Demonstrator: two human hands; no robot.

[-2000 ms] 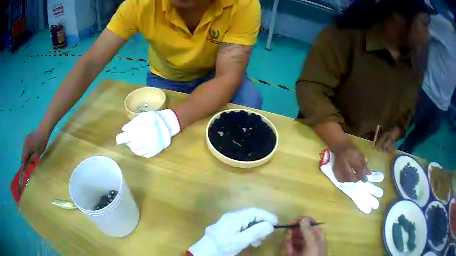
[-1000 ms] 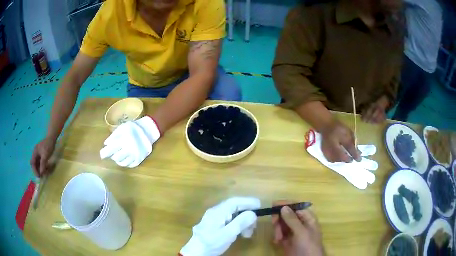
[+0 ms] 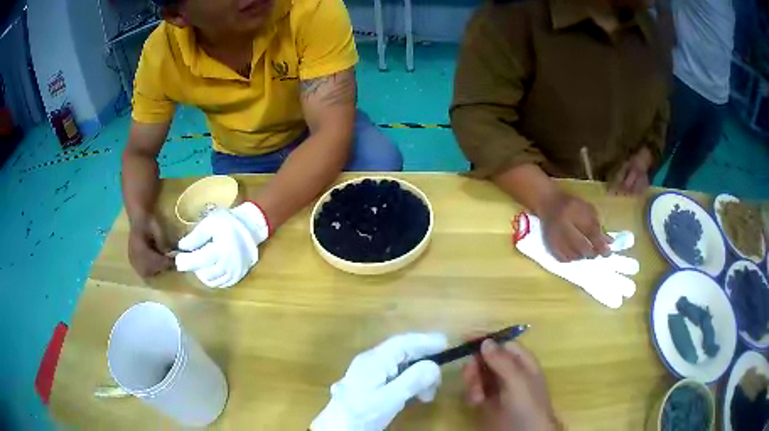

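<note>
A slim dark pen-like hand tool [image 3: 466, 348] lies slantwise between my two hands, its tip pointing up to the right. My left hand [image 3: 384, 383], in a white knit glove, is closed around its lower left end; anything else in those fingertips is hidden. My right hand [image 3: 512, 383], bare and cut off by the bottom edge, holds the tool near its tip between thumb and fingers.
Black parts fill a cream-rimmed bowl [image 3: 372, 267]. A white cup [image 3: 181, 379] stands at left, a small cream bowl [image 3: 207, 192] behind it. A person's hand rests on a white glove [image 3: 592, 274]; another person sits at left. Blue-rimmed plates [image 3: 694, 369] cluster at right.
The tool's right end has tilted further up, still between my hands. The person in yellow has brought the bare hand from the table's left edge to the gloved hand.
</note>
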